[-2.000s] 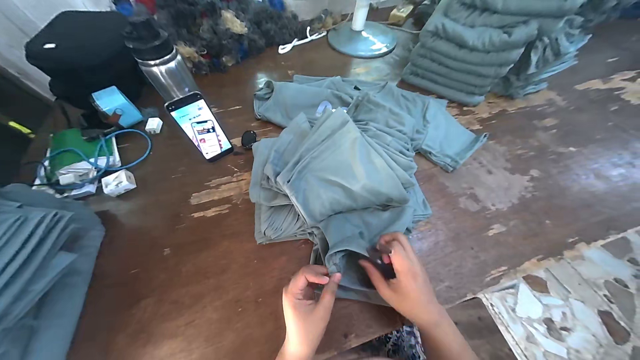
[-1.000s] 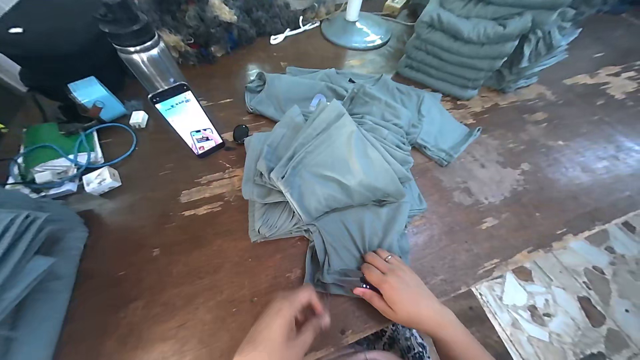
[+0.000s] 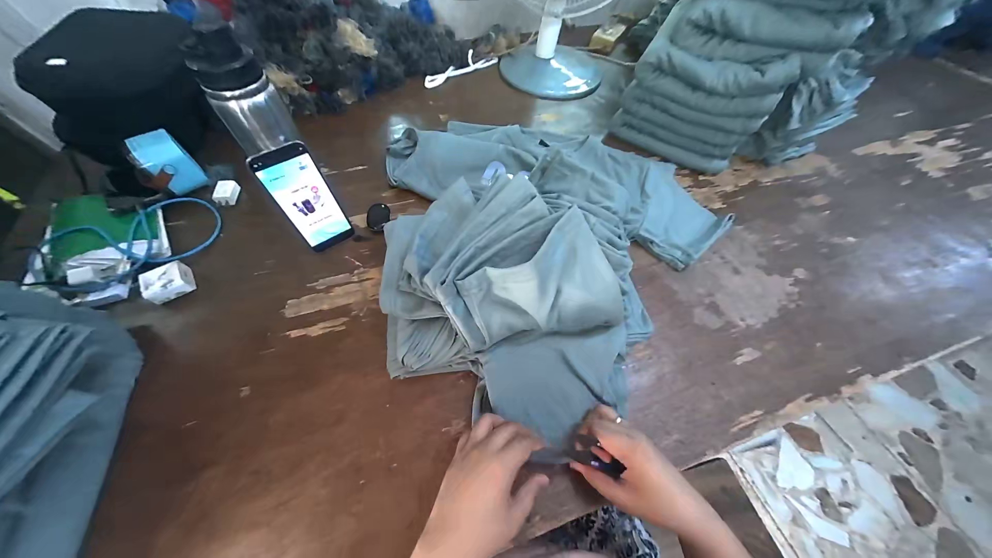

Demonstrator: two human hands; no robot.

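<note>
A heap of grey-green garments [image 3: 542,287] lies in the middle of the wooden table, one spread out beneath a folded pile. Its lowest flap of fabric [image 3: 542,387] reaches toward the near table edge. My left hand [image 3: 492,473] rests at the flap's lower left edge, fingers bent over the cloth. At the lower right edge, my right hand [image 3: 632,465] has a small dark object [image 3: 604,461] between its fingers, too blurred to name, and touches the cloth there. A ring shows on this hand.
A phone [image 3: 302,198] leans against a steel bottle [image 3: 252,108], beside a small round black object [image 3: 378,217]. Stacked folded garments [image 3: 705,85] stand at back right, near a fan's base [image 3: 550,74]. More grey-green cloth [image 3: 62,403] lies at left, below a blue cable [image 3: 209,240].
My left hand, blurred and away from the cloth a second ago, is now at the flap's edge. The upper folded layer bulges more above the flap than before.
</note>
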